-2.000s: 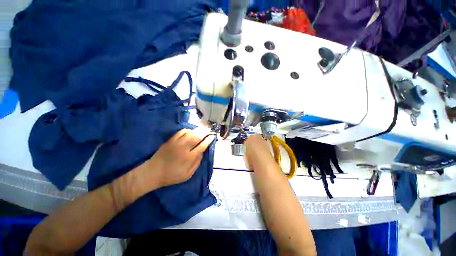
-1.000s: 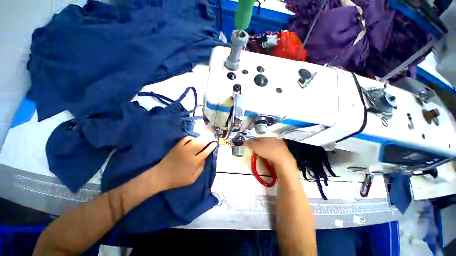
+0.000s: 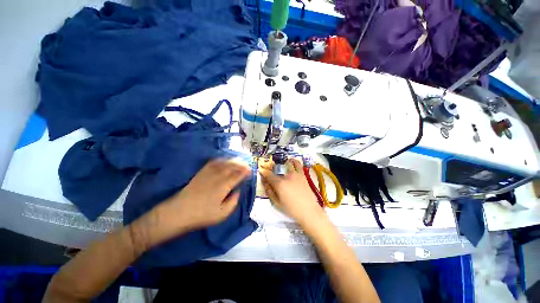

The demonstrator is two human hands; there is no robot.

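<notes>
A navy garment piece lies limp on the table left of the needle. The white sewing machine stands over its right edge. My left hand rests on the cloth near the needle, blurred, fingers bent; its grip is unclear. My right hand is just right of the presser foot, fingertips beside the needle area; whether it pinches anything is hidden. Scissors with red and yellow-orange loop handles lie right of my right hand. A thin navy strip curls in a loop left of the machine head.
A large navy heap lies at the upper left. Black strips hang together under the machine arm. Purple cloth and a red item are behind the machine. A printed ruler strip runs along the front edge.
My right hand has moved left towards the needle, away from the scissors, and both loop handles now show. My left hand has shifted slightly on the cloth. The garment has barely moved.
</notes>
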